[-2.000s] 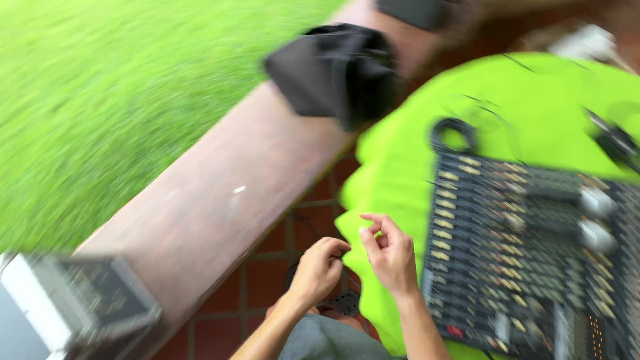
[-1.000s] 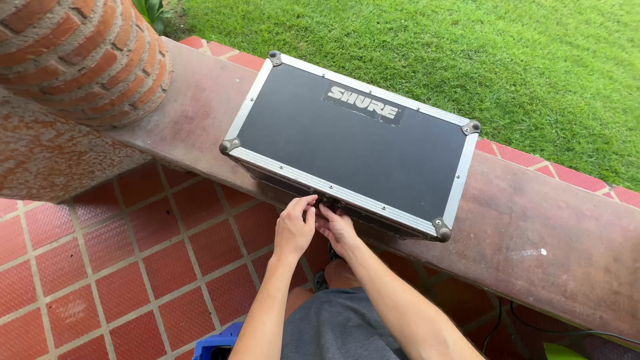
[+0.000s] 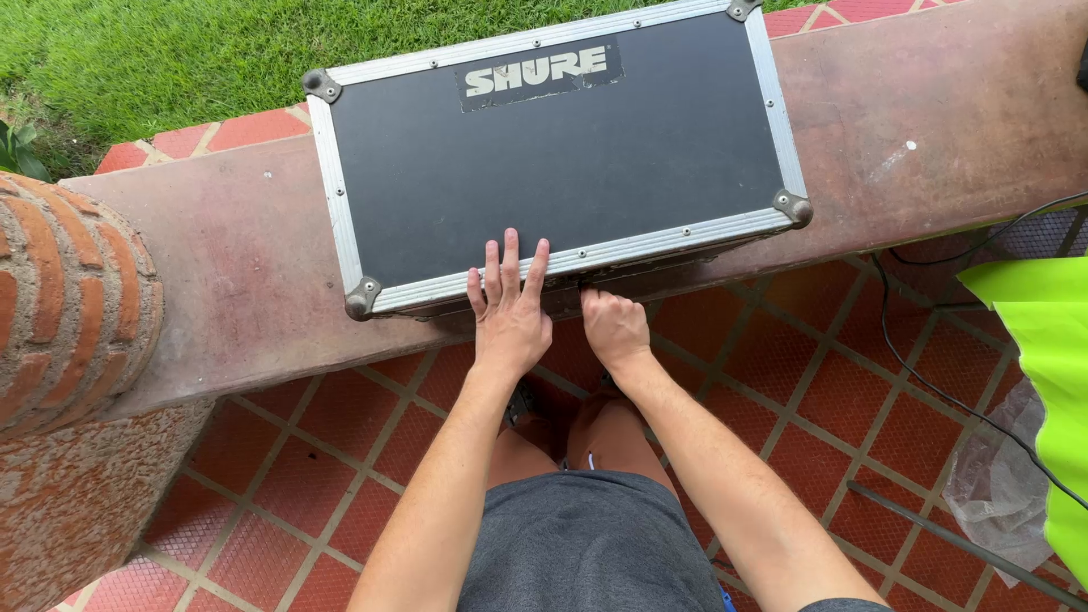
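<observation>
A black Shure flight case [image 3: 552,170] with aluminium edges and metal ball corners lies on a low wall, its lid down. My left hand [image 3: 512,314] rests with spread fingers on the lid's near edge, left of the middle, holding nothing. Just right of it, my right hand [image 3: 614,323] is curled at the case's near side, under the lid edge. Its fingertips and whatever they touch there, perhaps a latch, are hidden.
The case stands on a smooth wall top [image 3: 229,255], with a round brick column [image 3: 76,297] to the left. At the right are a bright green cloth [image 3: 1041,340], a black cable [image 3: 918,374], clear plastic [image 3: 1003,467] and a metal bar [image 3: 960,535]. Red tiles cover the floor.
One second ago both hands were together at the case's front middle; now the left lies spread on the lid edge. The view has swung from the mixer on green cloth to the case.
</observation>
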